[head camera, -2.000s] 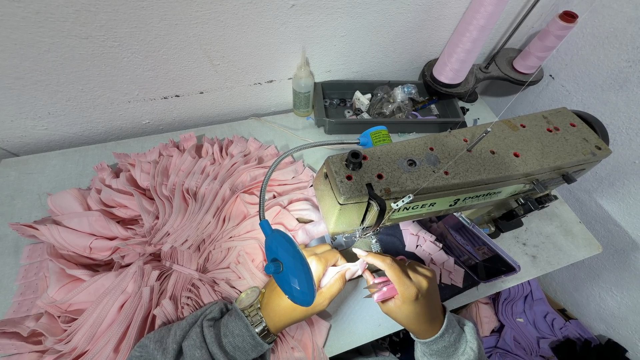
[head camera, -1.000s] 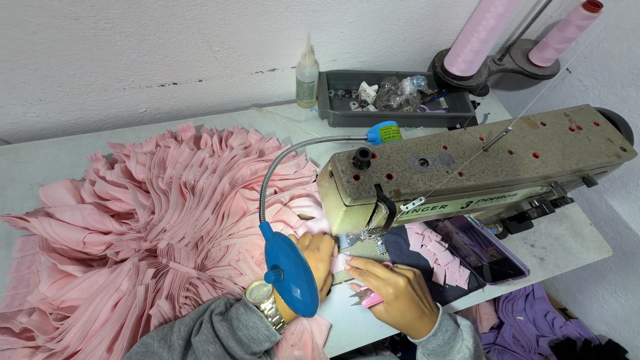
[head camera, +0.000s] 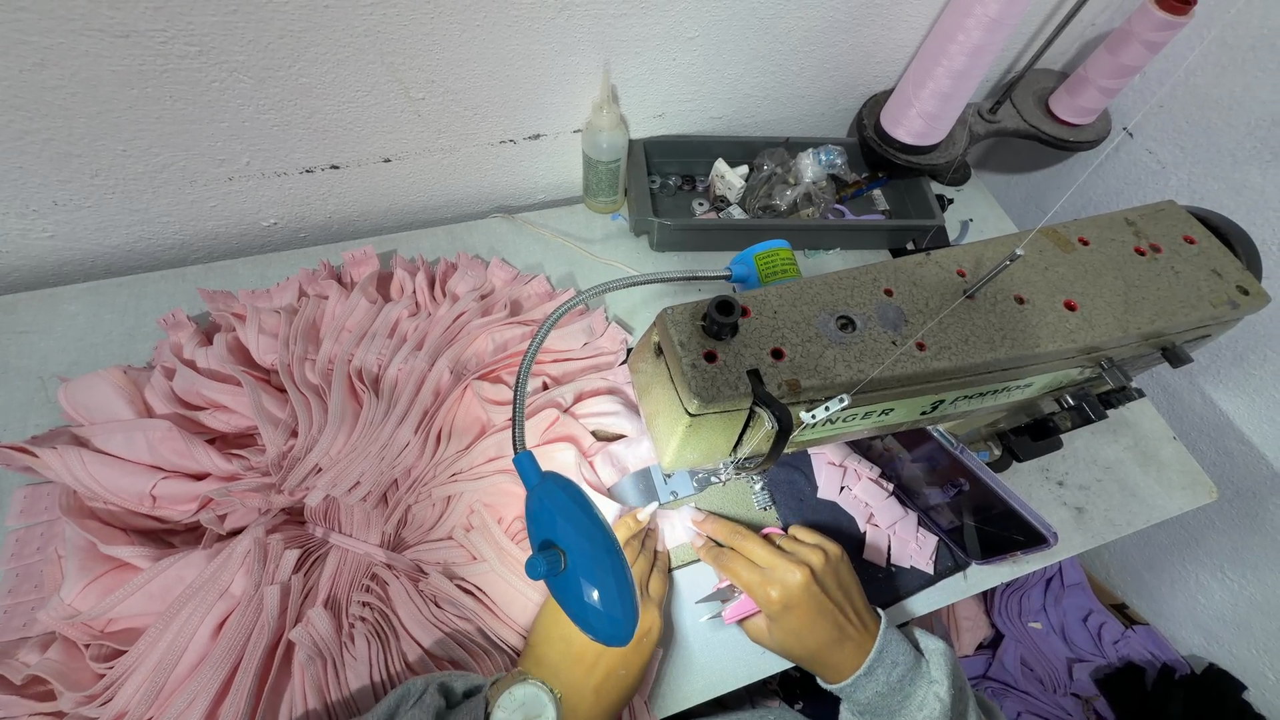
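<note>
A Singer industrial sewing machine (head camera: 940, 320) stands on the table. In front of its needle area, my left hand (head camera: 610, 620) presses on a piece of pink fabric (head camera: 676, 526), partly hidden by the blue lamp head (head camera: 580, 560). My right hand (head camera: 790, 590) has its fingertips on the same fabric from the right and keeps pink-handled thread snips (head camera: 738, 604) in its palm, blades pointing left. A large bunched pile of pink garment pieces (head camera: 330, 480) with stitched bands lies left of the machine. Small pink fabric tabs (head camera: 875, 505) rest on dark cloth to the right.
A grey tray (head camera: 790, 235) with bobbins and plastic bags stands behind the machine, beside a clear nozzle bottle (head camera: 604, 160). Pink thread cones (head camera: 950, 75) are at the back right. A phone (head camera: 965, 500) lies beneath the machine arm. Purple fabric (head camera: 1070, 640) sits below the table edge.
Two seconds ago both hands held the fabric up in front of the machine; now it is down by the needle area. The snips have stayed in the right hand.
</note>
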